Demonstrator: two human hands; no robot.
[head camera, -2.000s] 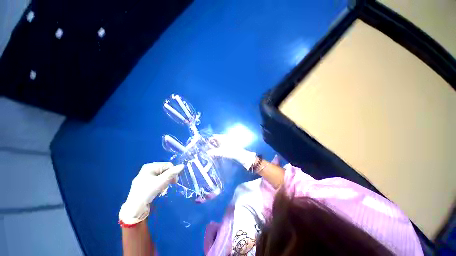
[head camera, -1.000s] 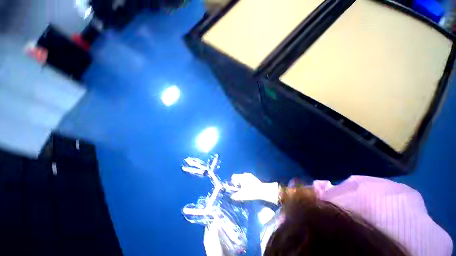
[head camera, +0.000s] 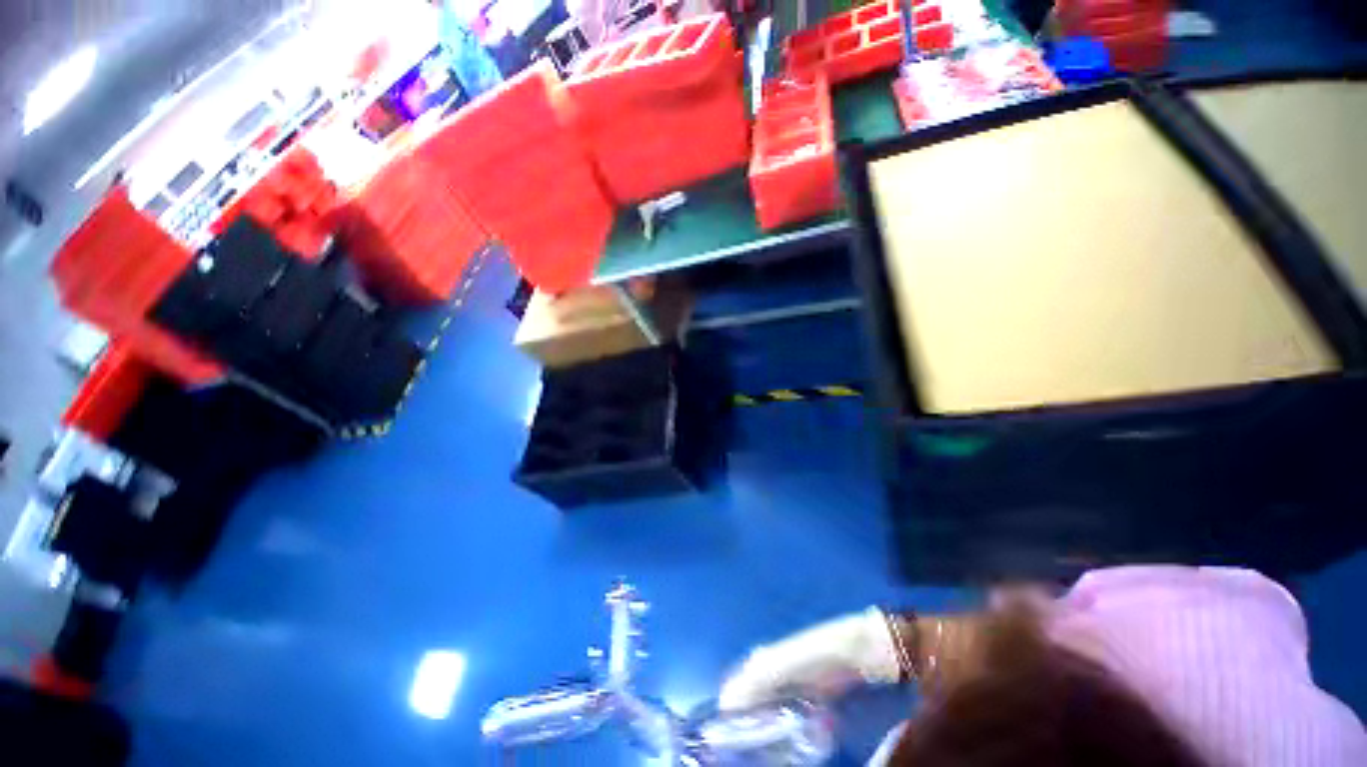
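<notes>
A clear plastic balloon-dog-shaped lamp with rounded limbs and white strips inside is at the bottom of the view, above the blue floor. It is unlit, and its lower part is cut off by the frame's edge. My right hand, in a white glove, comes in from the right and holds the lamp, its fingertips blurred against the clear plastic. My left hand is not in view.
A large black crate with a tan top stands close at the right. A black compartment crate and cardboard box are on the floor ahead. Behind are a green bench, stacked orange-red trays, and black crates further left.
The view has swung up to show the bench and trays. The lamp and my right hand are lower in the picture. My left hand, seen earlier at the lamp, has left the view.
</notes>
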